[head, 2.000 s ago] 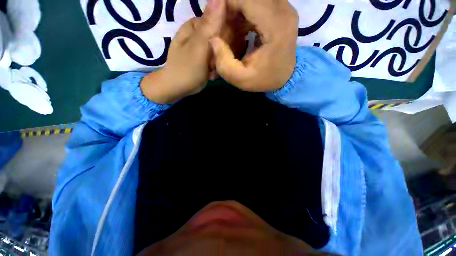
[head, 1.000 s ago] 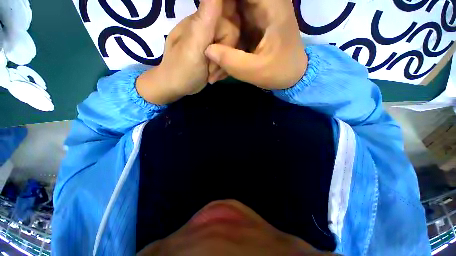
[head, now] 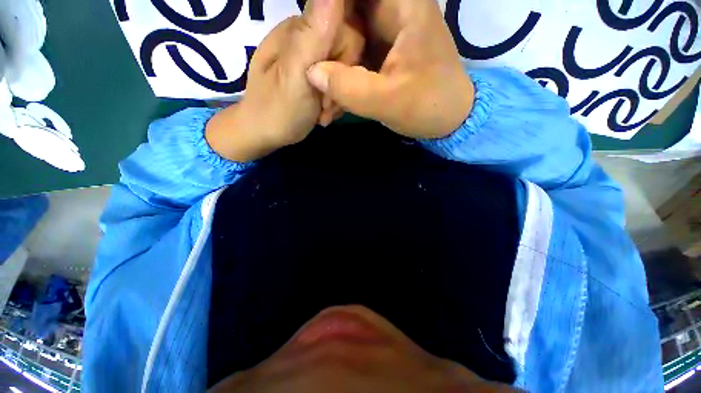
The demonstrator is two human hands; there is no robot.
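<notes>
My left hand [head: 280,84] and my right hand [head: 411,73] are pressed together at the top centre, fingers partly cut off by the top edge. My right thumb lies against my left hand. No held thing shows between them; the inner side of both hands is hidden. Behind them lies a white backing sheet [head: 513,60] with black curved adhesive strips. A C-shaped strip [head: 492,52] lies just right of my right hand, and interlocking strips [head: 184,65] lie left of my left hand.
White die-cut pieces [head: 42,138] are piled at the far left on the dark green bench [head: 92,115]. A brown cardboard edge [head: 675,104] and a loose white sheet [head: 688,146] show at the right. Yellow-black tape is not visible.
My hands have closed more tightly together, and the gap seen between them two seconds ago is gone. The sheet's right part has shifted slightly in the view.
</notes>
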